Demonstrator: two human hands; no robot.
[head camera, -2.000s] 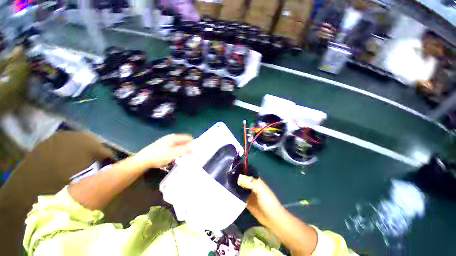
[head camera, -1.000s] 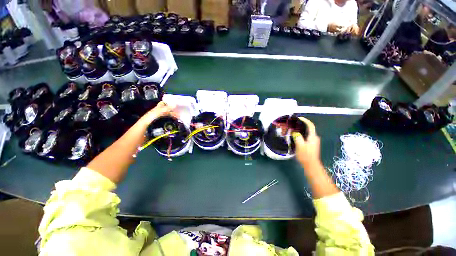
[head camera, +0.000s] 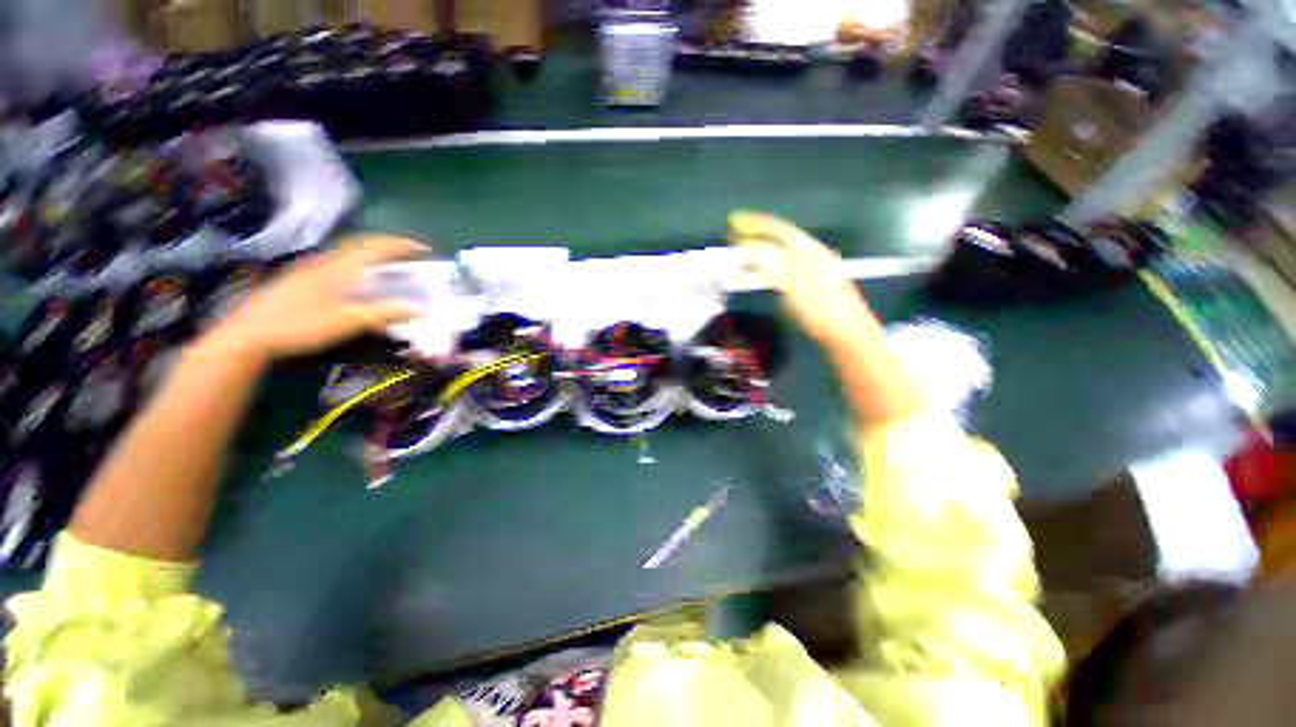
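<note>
Several white camera base housings (head camera: 623, 409) stand side by side in a row on the green bench, their round black cavities facing me. Yellow and red lead wires (head camera: 341, 415) stick out of them. White mounting brackets (head camera: 515, 267) stand behind the cavities. My left hand (head camera: 330, 296) lies on the bracket at the row's left end, fingers against it. My right hand (head camera: 790, 261) is at the bracket on the right end, fingertips at its upper edge. The picture is blurred, so the exact grip is hard to tell.
Black head units (head camera: 107, 372) crowd the left side; more lie at the far right (head camera: 1016, 259). Joined assemblies (head camera: 213, 185) stand at back left. Tweezers (head camera: 685, 528) lie in front of the row. A pale ring pile (head camera: 941, 367) is beside my right forearm. A small white box (head camera: 637, 60) stands behind.
Both hands have moved from the cavities at the row's ends up to the brackets behind. The housings stand closer together. The view has shifted, and the row appears further left.
</note>
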